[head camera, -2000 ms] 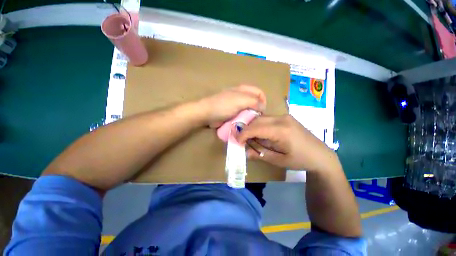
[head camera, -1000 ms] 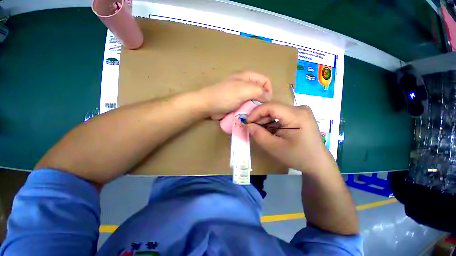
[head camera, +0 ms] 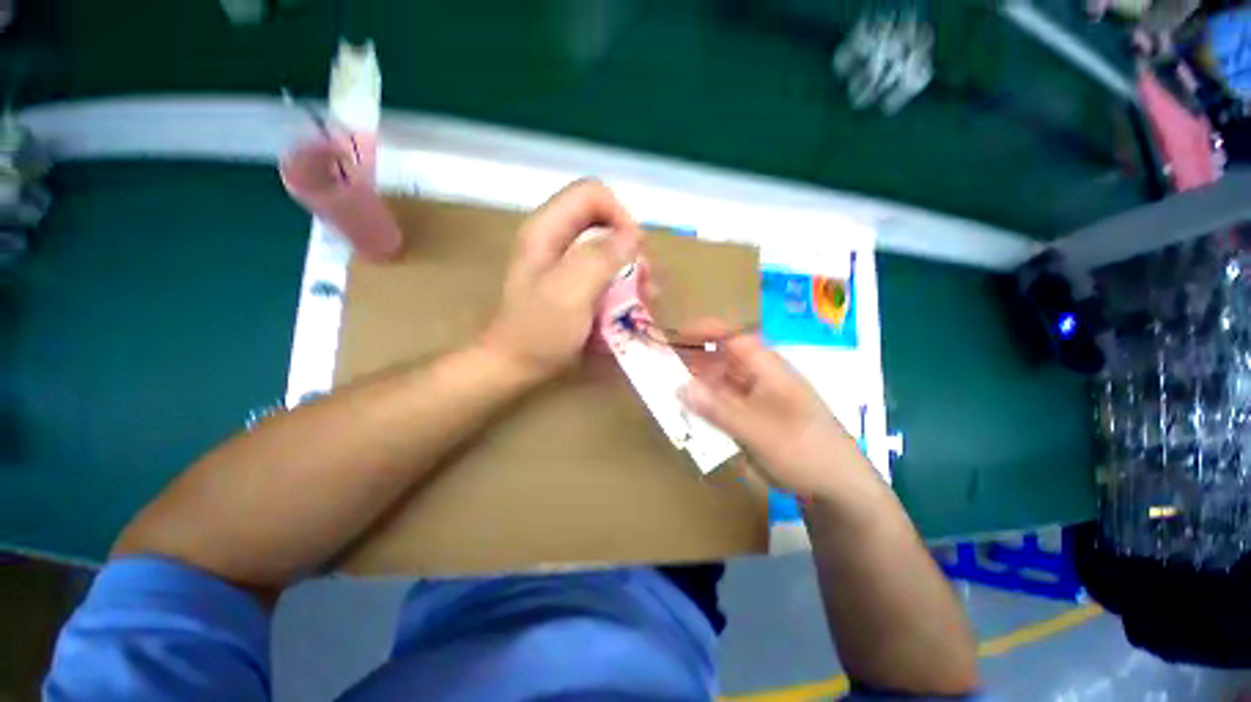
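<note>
A pink barrel housing with a white handle [head camera: 665,384] is held above the brown cardboard mat [head camera: 549,494]. My left hand [head camera: 560,281] is closed around the pink barrel, which it mostly hides. The handle slants down to the right. My right hand [head camera: 761,405] has its fingers on the right side of the handle. Dark and blue wires [head camera: 631,322] show at the open joint between barrel and handle. A thin dark lead with a small pale tip [head camera: 711,347] runs toward my right fingers. The view is somewhat blurred.
Another pink barrel housing [head camera: 346,192] with wires stands at the mat's upper left corner. Printed sheets [head camera: 809,309] lie under the mat. A small black device with a blue light [head camera: 1063,322] and clear plastic packs [head camera: 1173,412] are at right. A pale bundle [head camera: 885,58] lies beyond the white rail.
My left hand has moved up and left and turned the housing. The handle has swung from pointing straight down to pointing down and right. My right hand has shifted down from the wire joint to the handle's side.
</note>
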